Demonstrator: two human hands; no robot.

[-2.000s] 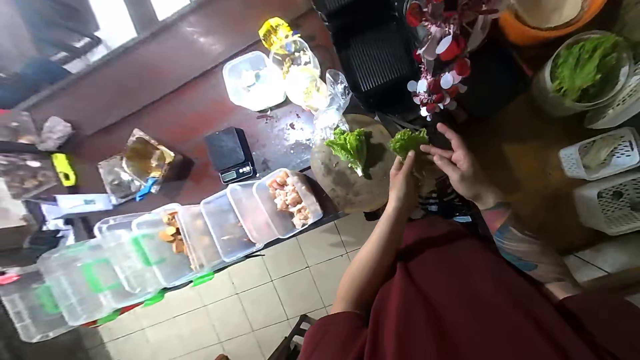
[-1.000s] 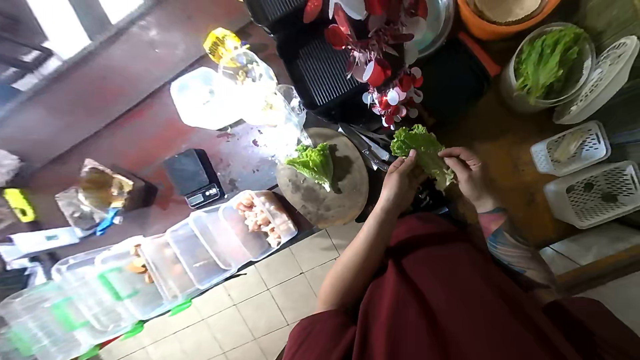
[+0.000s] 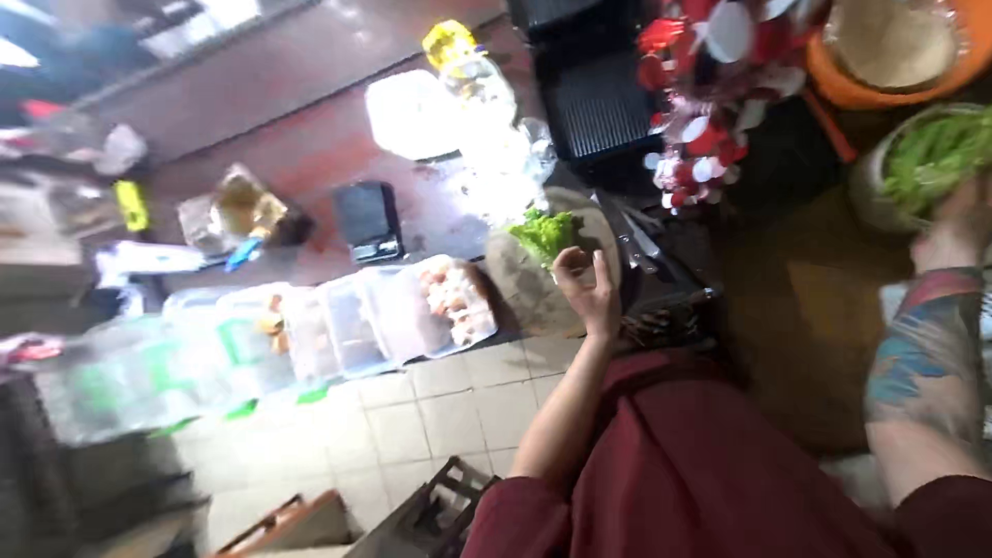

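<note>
My left hand (image 3: 587,285) is over the round cutting board (image 3: 515,291), its fingertips at the lower end of green lettuce leaves (image 3: 544,232) that lie there. Blur hides whether the fingers grip the lettuce. My right hand (image 3: 957,221) reaches to the far right, at the rim of a round tub (image 3: 868,186) full of lettuce leaves (image 3: 926,167); what its fingers do there is hidden by blur and the frame edge. A knife (image 3: 639,239) lies just right of the board.
A row of clear plastic containers (image 3: 353,333), one with pale pink pieces (image 3: 457,302), lines the counter edge left of the board. A digital scale (image 3: 368,221), a black ridged tray (image 3: 601,108), hanging red and white decorations (image 3: 694,139) and an orange bowl (image 3: 860,93) stand around.
My right hand has moved right, away from my left hand, to the lettuce tub. My left hand has moved left to the board. The lettuce leaf held between both hands earlier is no longer there.
</note>
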